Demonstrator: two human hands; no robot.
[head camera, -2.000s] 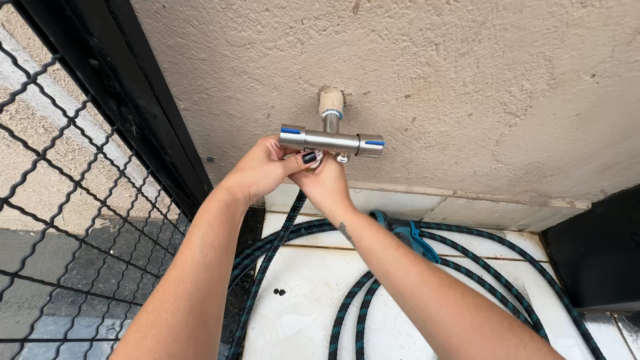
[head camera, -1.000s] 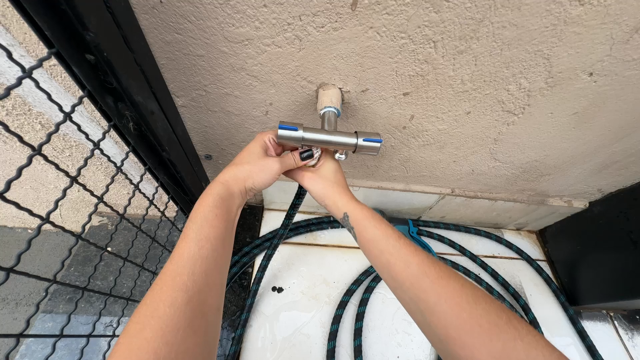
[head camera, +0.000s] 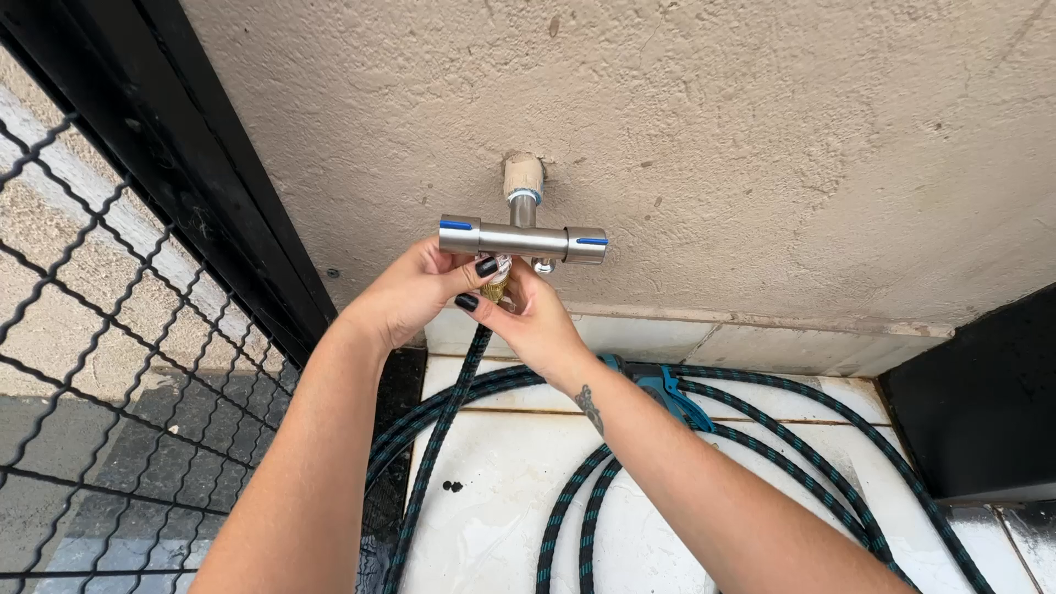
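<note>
A brushed metal double tap (head camera: 522, 239) with blue marks on its two knobs comes out of the wall on a short pipe. Below its left outlet sits a brass hose connector (head camera: 494, 290), with crumpled clear material around its top. My left hand (head camera: 412, 289) grips that top part between thumb and fingers, just under the left knob. My right hand (head camera: 532, 318) is around the connector from the right, its thumb in front; its fingertips are partly hidden. From the connector a black and teal braided hose (head camera: 450, 404) hangs to the floor. The right outlet (head camera: 543, 265) is bare.
Coils of the hose lie on white floor tiles (head camera: 487, 503), with a teal spray gun (head camera: 672, 396) among them. A black metal mesh gate (head camera: 107, 313) stands at the left, the rough beige wall (head camera: 742, 165) rises behind, and a black object (head camera: 978, 396) is at the right.
My right hand has shifted down a little, its thumb now in front of the connector, and the brass now shows. My left hand stays at the left outlet.
</note>
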